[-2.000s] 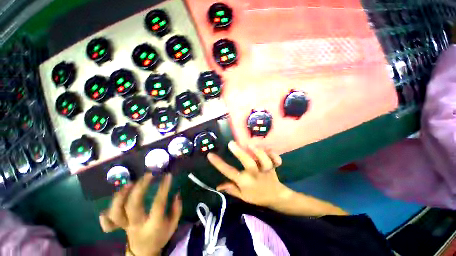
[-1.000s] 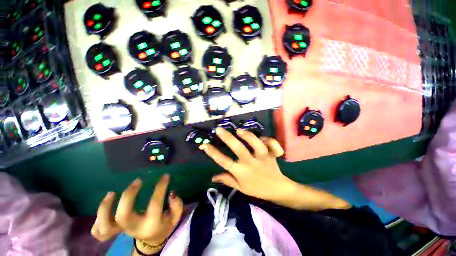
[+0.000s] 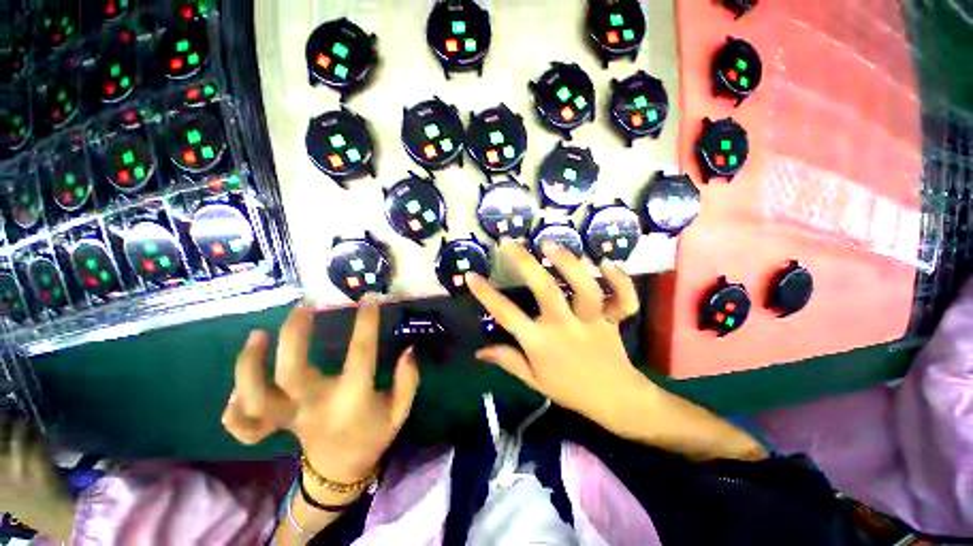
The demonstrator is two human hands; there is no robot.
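Round black watch bodies with small red and green squares lit on their screens lie in loose rows on the pale beige board (image 3: 309,208). A few more lie on the black mat (image 3: 373,333) at the board's near edge, such as the watch body (image 3: 419,326) between my hands. My right hand (image 3: 565,320) is spread low over the near edge of the board and mat, fingertips at the nearest watches; its fingers partly hide some of them. My left hand (image 3: 331,389) is open over the near edge, fingers apart, index tip just below a watch, holding nothing.
Clear blister trays (image 3: 160,293) full of lit watches stand at the left. Pink foam (image 3: 843,224) at the right bears several watches, one dark-screened. Another clear tray is at the far right. White cord (image 3: 493,418) hangs at my front. Pink sleeves of other people show on both sides.
The view has shifted left, so the board and foam appear further right. My right hand stays over the near watches. My left hand has come nearer to the board's edge.
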